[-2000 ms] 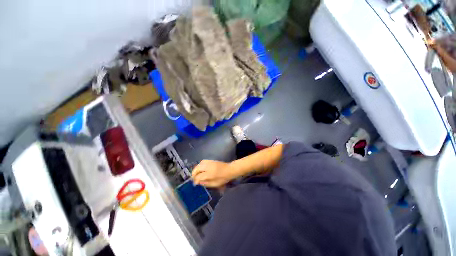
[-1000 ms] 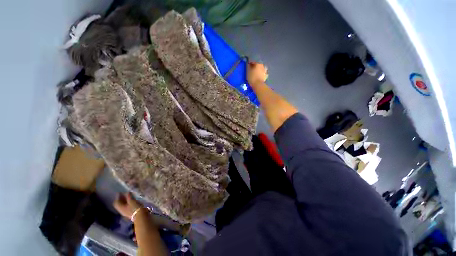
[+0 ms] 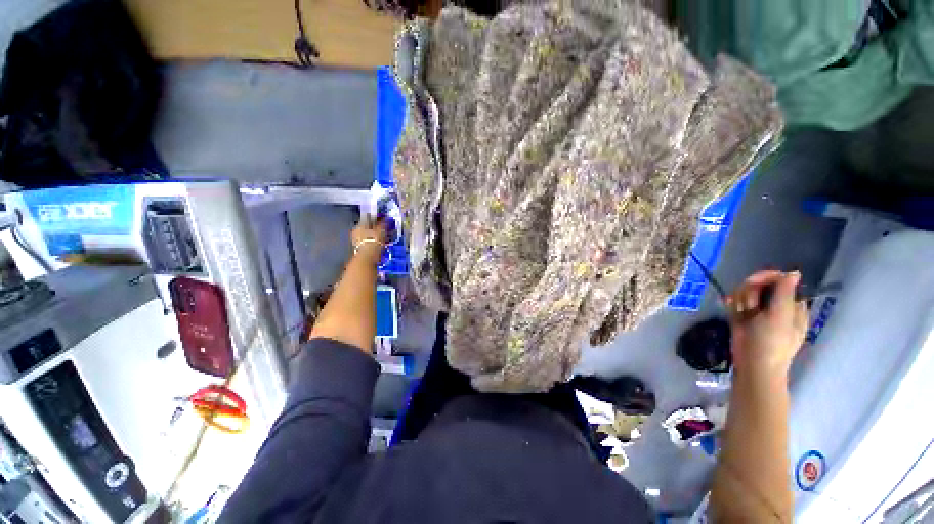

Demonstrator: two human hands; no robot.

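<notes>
A thick heap of speckled grey-brown fabric pieces (image 3: pixel 574 205) lies over a blue plastic crate (image 3: pixel 722 241) in front of me and hides most of it. My left hand (image 3: pixel 371 230) is at the crate's left side, by a white loop; its fingers are small and unclear, so its grip cannot be told. My right hand (image 3: pixel 770 317) is to the right of the crate, closed on the end of a dark cord (image 3: pixel 707 274) that runs to the crate's right side.
At left, a white sewing machine (image 3: pixel 77 435) stands on a white table. Red-orange scissors (image 3: pixel 219 407) and a dark red case (image 3: pixel 202 325) lie there. A green sack (image 3: pixel 809 61) is at upper right, a white curved table (image 3: pixel 871 358) at right. Scraps (image 3: pixel 614 435) lie on the floor.
The view has turned, and the heap now sits centrally and upright before me. My left hand has moved up to the crate's side. My right hand is now farther out from the crate with the cord.
</notes>
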